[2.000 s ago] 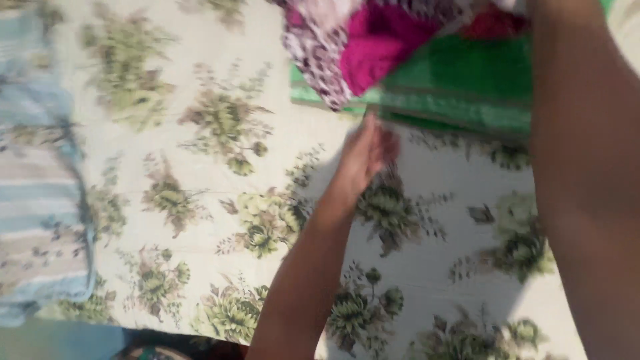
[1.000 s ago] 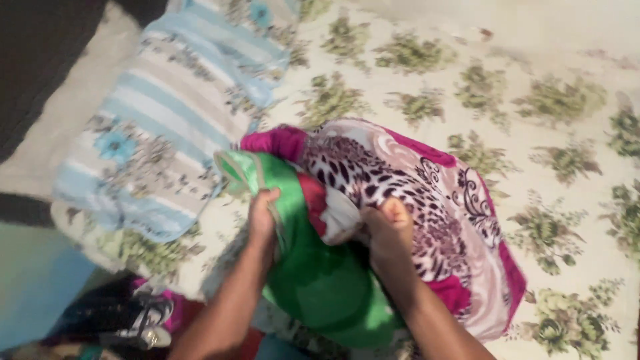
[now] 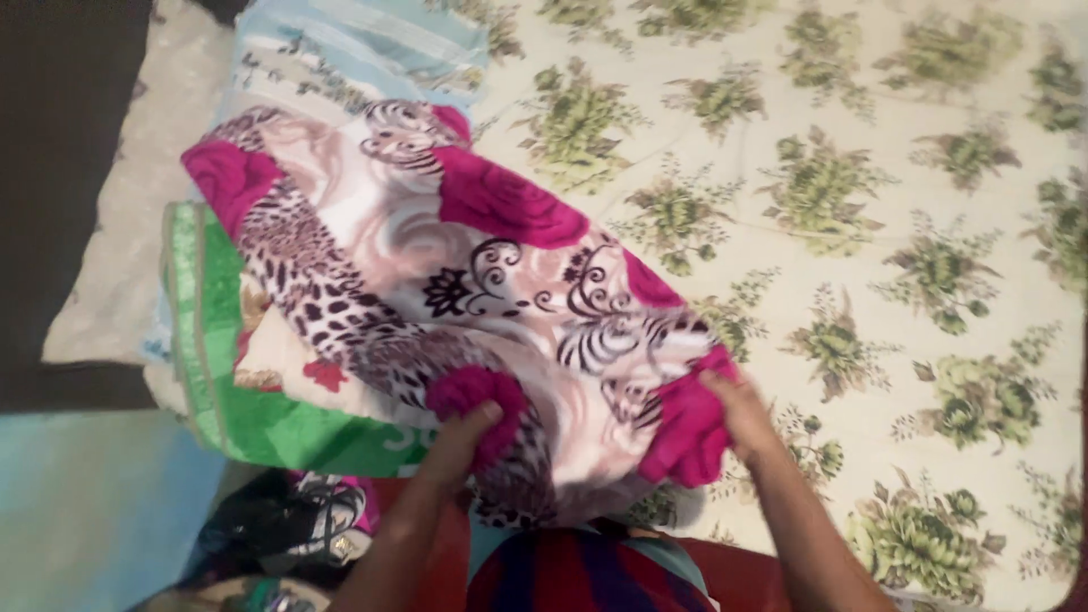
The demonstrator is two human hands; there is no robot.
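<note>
A pillowcase-like cloth (image 3: 476, 280) printed with magenta roses, leopard spots and black scrolls is spread out between my two hands. My left hand (image 3: 467, 438) grips its near edge at a magenta patch, thumb on top. At the cloth's right corner, my right hand (image 3: 733, 408) pinches another magenta patch. Under the cloth's left side lies a green towel-like cloth (image 3: 217, 374) with a pale striped border. A cream cloth with red flowers (image 3: 293, 361) shows between the green cloth and the printed one.
Everything lies on a cream bedsheet with green flowers (image 3: 816, 195). A blue-and-white striped cloth (image 3: 365, 51) is at the upper left, beside a pale pillow-like item (image 3: 119, 255). Below the bed edge, dark items with cords (image 3: 297, 518) lie in a heap.
The printed cloth was bunched with the green one in my hands; now it is spread across, over the green cloth. My right hand has moved right, away from the green cloth.
</note>
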